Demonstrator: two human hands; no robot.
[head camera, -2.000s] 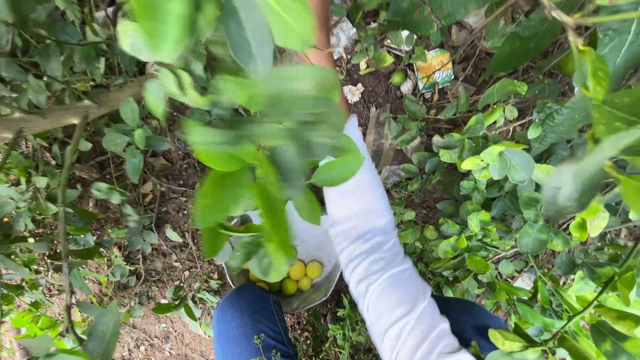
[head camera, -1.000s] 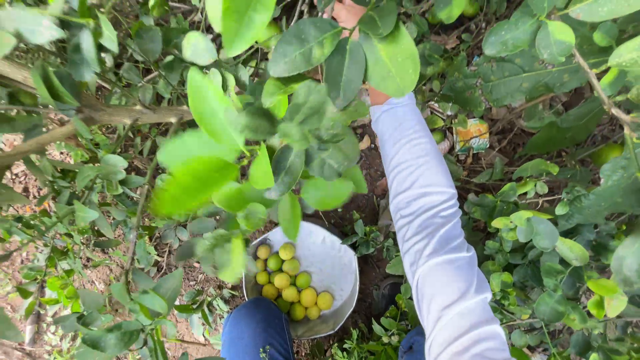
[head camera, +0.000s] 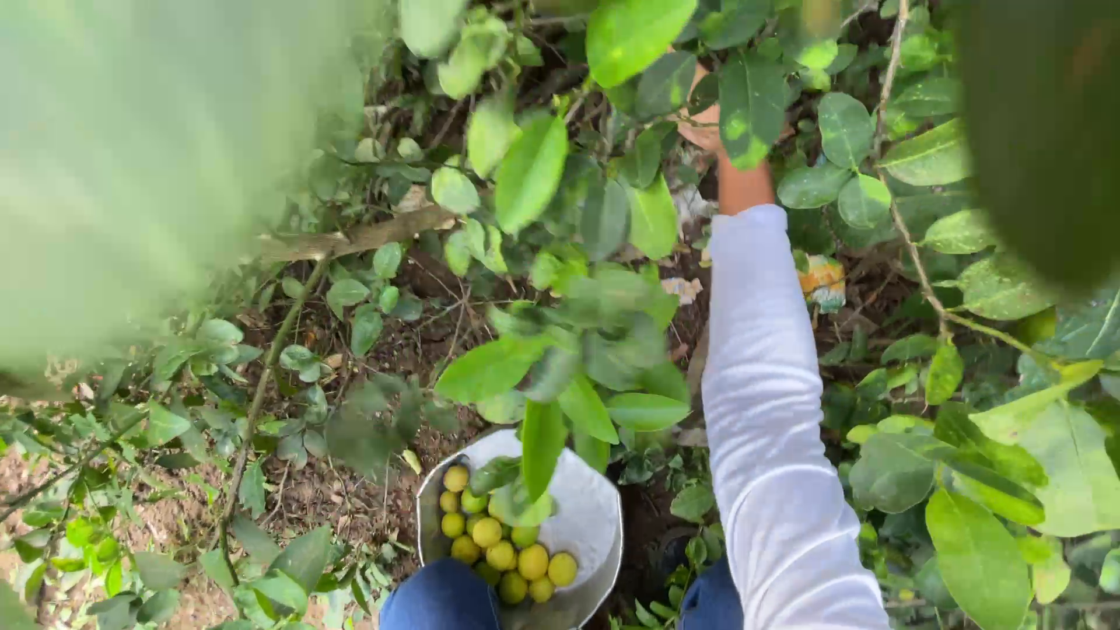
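My right hand (head camera: 704, 118), in a white sleeve, reaches among leafy branches at the top centre; leaves cover most of its fingers, so whether it holds anything is hidden. No part of my left hand shows. A pale metal basin (head camera: 582, 516) stands on the ground at the bottom centre, partly behind my knee. Several yellow and green limes (head camera: 501, 556) lie in its left and lower part, with leaves hanging over its upper edge.
A brown branch (head camera: 367, 236) crosses at the left, and a thin twig (head camera: 910, 245) runs down the right. Large blurred leaves fill both upper corners close to the camera. An orange and white wrapper (head camera: 822, 282) lies right of my sleeve, on littered soil.
My right arm stays stretched up the view, its hand still among the leaves. Large leaves now block the upper corners. The basin of limes remains on the ground near my knee.
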